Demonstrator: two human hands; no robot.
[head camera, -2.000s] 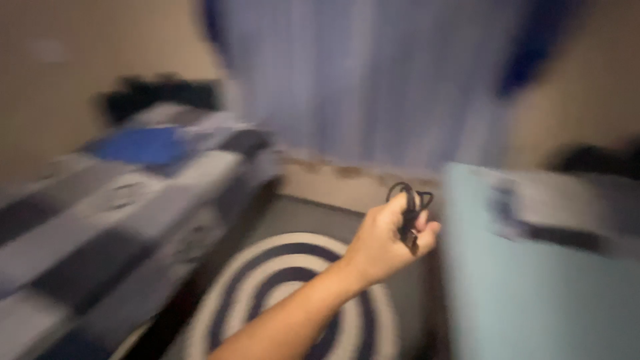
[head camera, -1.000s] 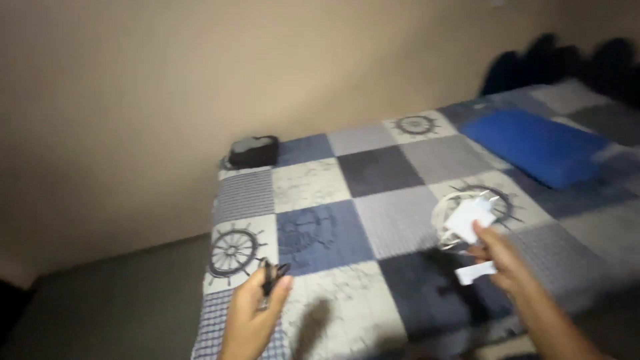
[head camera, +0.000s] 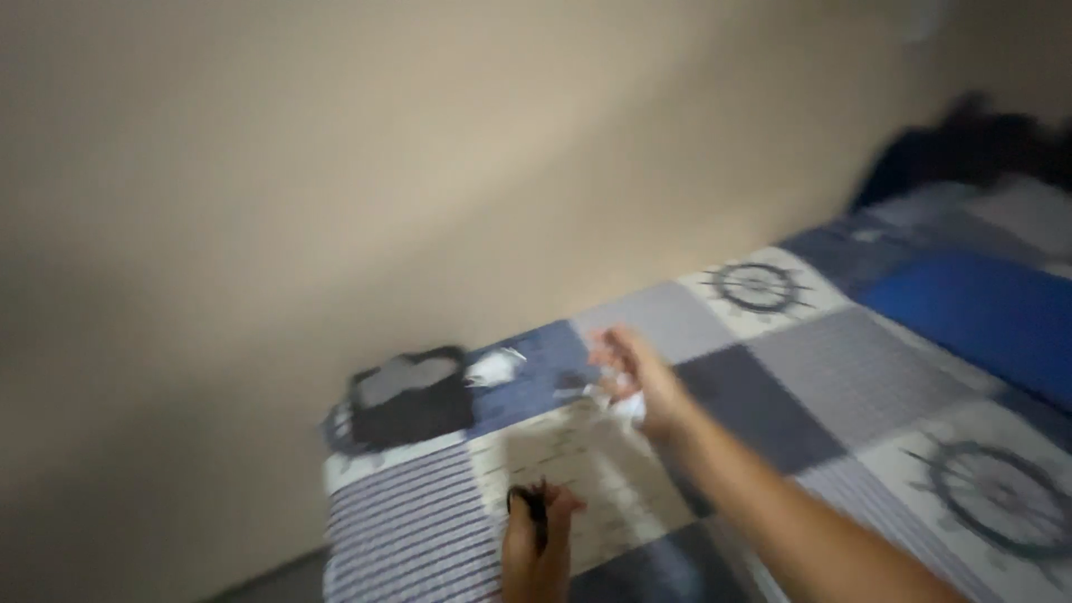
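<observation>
Over the near part of a patchwork bedspread (head camera: 729, 394) with ship's wheel prints, my left hand (head camera: 536, 528) grips a small black coiled cable (head camera: 536, 511). Farther out and to the right, my right hand (head camera: 632, 377) reaches over the bed with its fingers apart. Blurred white items (head camera: 624, 406) lie at or under its palm; whether it holds them cannot be told. Another white item (head camera: 494, 367) is on the blue patch, beside a dark bag or case (head camera: 410, 398) with a grey part near the bed's corner.
A beige wall (head camera: 419, 167) runs along the far side of the bed. On the right lies a flat blue cloth or pillow (head camera: 980, 310), with dark rounded objects (head camera: 963, 151) behind it. Floor shows at the lower left.
The white items that my right hand held are now near the dark bag and under that hand. My left hand still has the black cable. The view has swung from the curtained window to the bed.
</observation>
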